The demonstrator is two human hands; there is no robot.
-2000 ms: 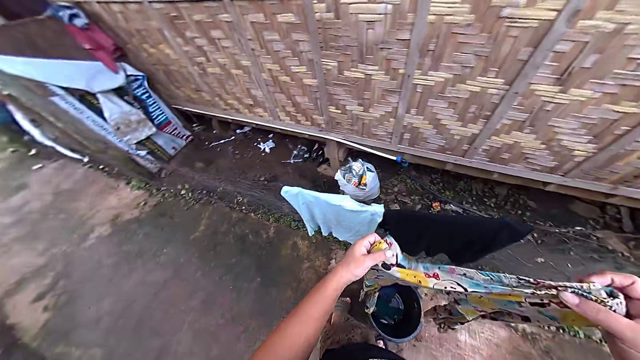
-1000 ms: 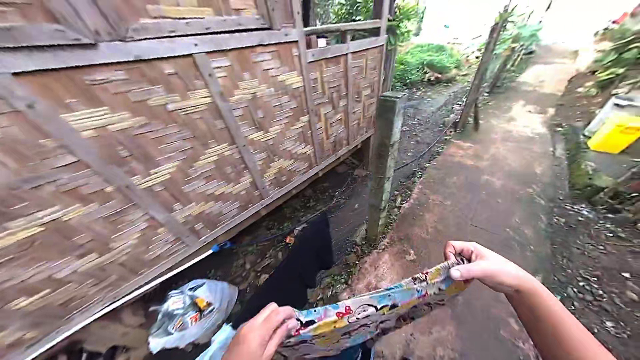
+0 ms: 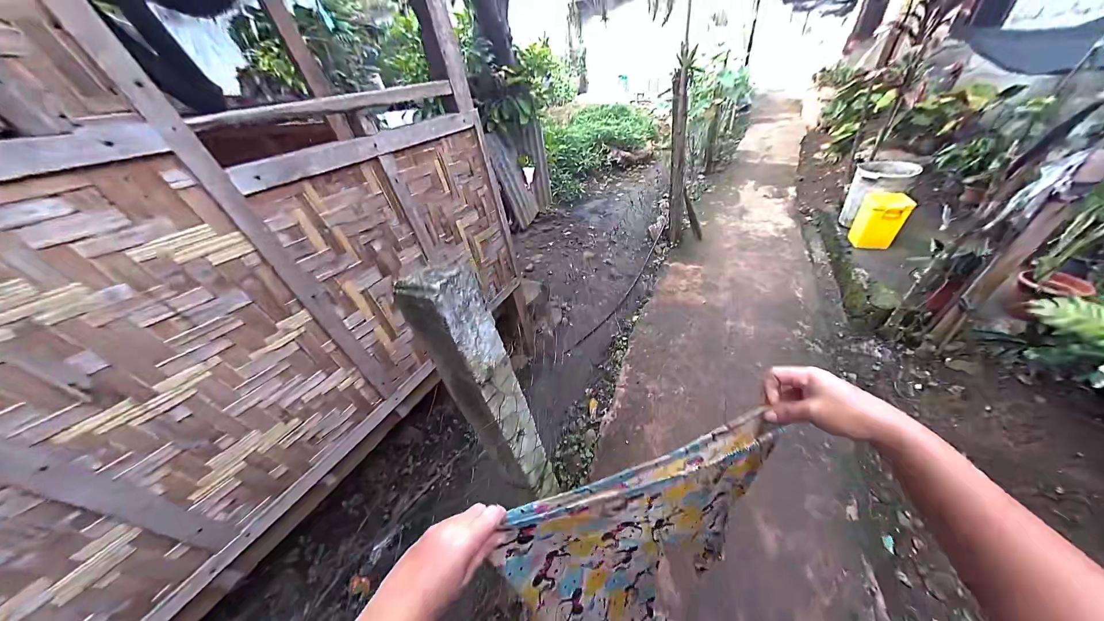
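A patterned cloth (image 3: 621,535) in yellow, blue and black is stretched between my two hands, its top edge taut and its lower part hanging down. My left hand (image 3: 453,552) pinches the upper left corner, at the bottom centre of the view. Farther right and a little higher, my right hand (image 3: 811,401) pinches the other upper corner between thumb and fingers. The lower end of the cloth runs out of view. A leaning concrete post (image 3: 483,371) stands just beyond the cloth's left end.
A woven bamboo wall (image 3: 216,362) with wooden battens runs along the left. A concrete path (image 3: 724,319) leads away ahead. To its right are a yellow container (image 3: 880,220), a grey bucket (image 3: 880,177) and potted plants. A wooden post (image 3: 679,155) stands at the path's left edge.
The view has swung far to the right, from the wall and a dark bucket to the path. The cloth, bunched lengthwise two seconds ago, now hangs more spread out between both hands.
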